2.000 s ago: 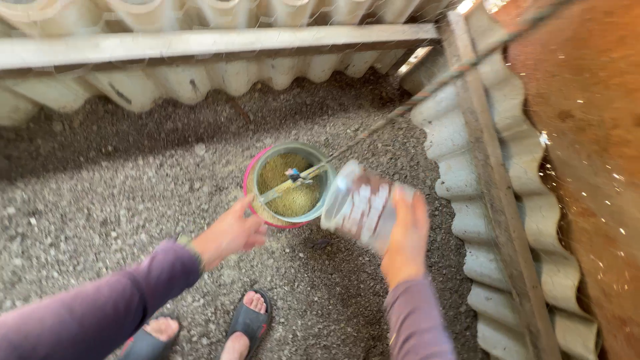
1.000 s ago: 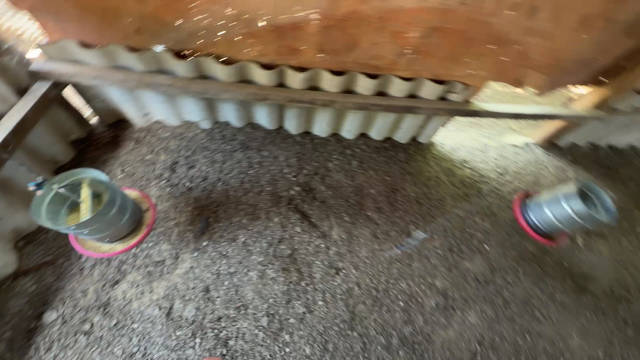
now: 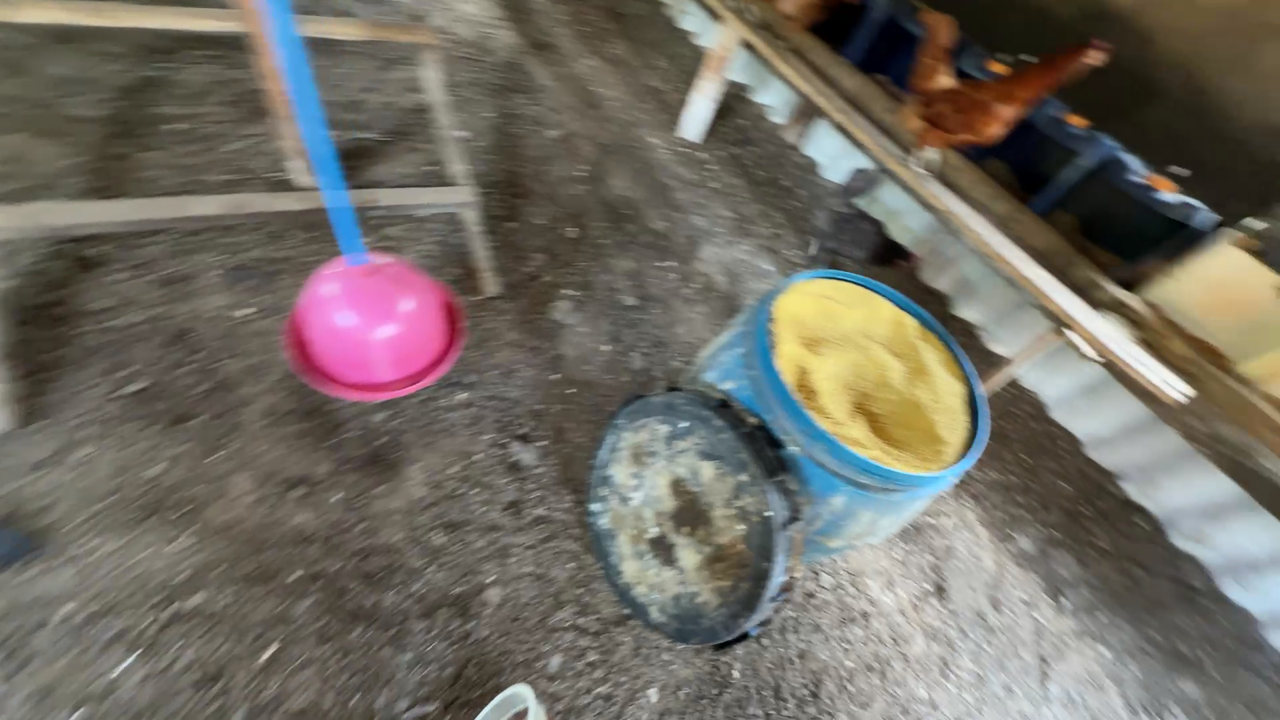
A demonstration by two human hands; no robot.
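Note:
Neither my left hand nor my right hand is in the picture. A blue plastic drum [image 3: 840,500] stands on the ground right of centre, filled close to its rim with yellow, meal-like feed [image 3: 870,370]. Against the drum's side leans a round black lid [image 3: 690,520], smeared with pale and brown dirt. The pale rim of a container [image 3: 512,703] shows at the bottom edge; whether a hand holds it cannot be seen. A pink bowl-shaped cover [image 3: 375,320] hangs at the left beneath a blue pipe or strap [image 3: 318,130].
A wooden frame [image 3: 230,208] stands behind the pink cover. At the right run corrugated sheets [image 3: 1130,440] below a wooden rail [image 3: 1000,240]. A brown hen [image 3: 975,105] perches near dark boxes [image 3: 1090,190]. Loose litter [image 3: 400,560] covers the ground.
The view has swung far round, from the feeders to the blue drum. Two seconds ago my left hand was at a feeder and my right hand held a clear container; both hands are now out of view.

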